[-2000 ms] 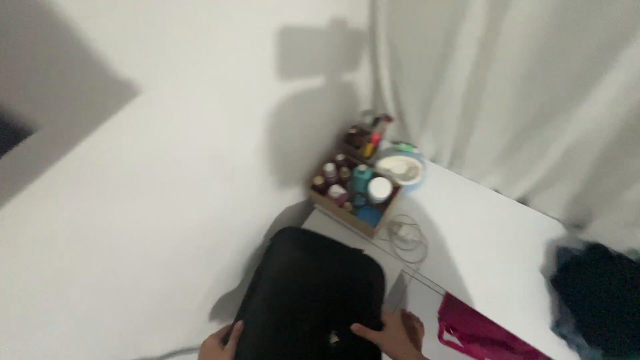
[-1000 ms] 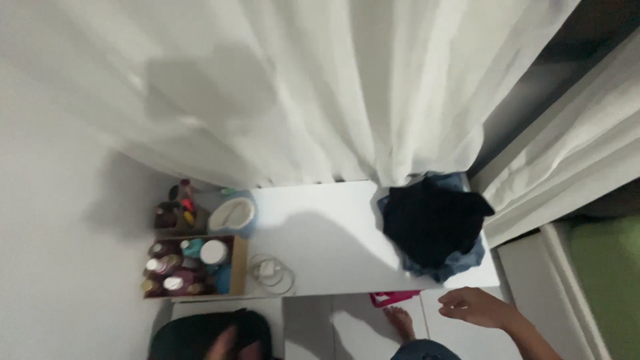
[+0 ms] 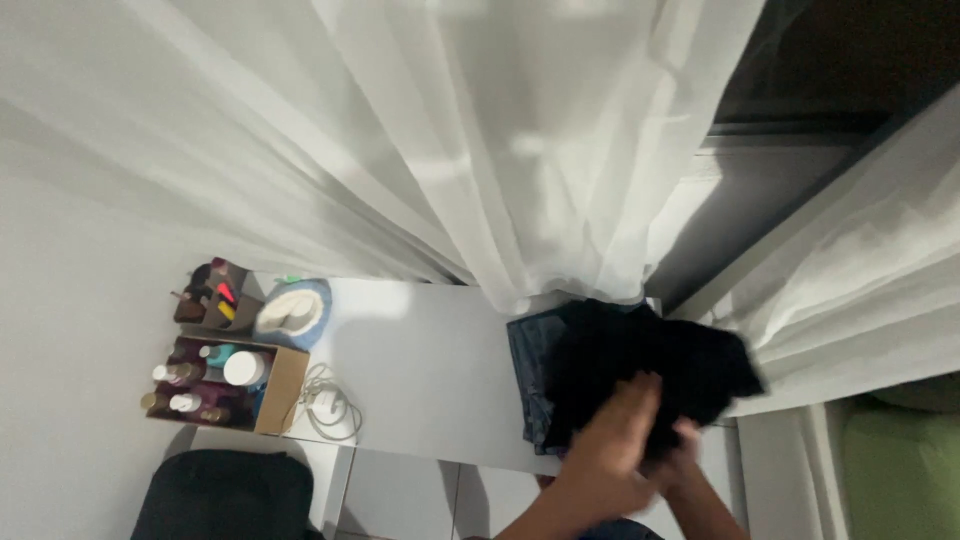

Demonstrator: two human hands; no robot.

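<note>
A black cloth garment [image 3: 660,352] lies bunched over folded blue denim [image 3: 531,367] at the right end of a white tabletop [image 3: 427,375]. My left hand [image 3: 619,442] rests on the black garment, its fingers blurred and pointing away from me. Close beside it on the right, my right hand [image 3: 679,450] is at the garment's near edge, partly hidden by the left. Whether either hand grips the cloth cannot be told.
A cardboard box of bottles [image 3: 289,386], a coiled white cable with a charger [image 3: 328,405] and a blue fuzzy-lined item [image 3: 294,313] stand at left. A black case [image 3: 225,495] lies below them. White curtains [image 3: 450,150] hang behind the table.
My hands were on the black case two seconds ago; both are now at the black garment. The view has swung right toward the curtains.
</note>
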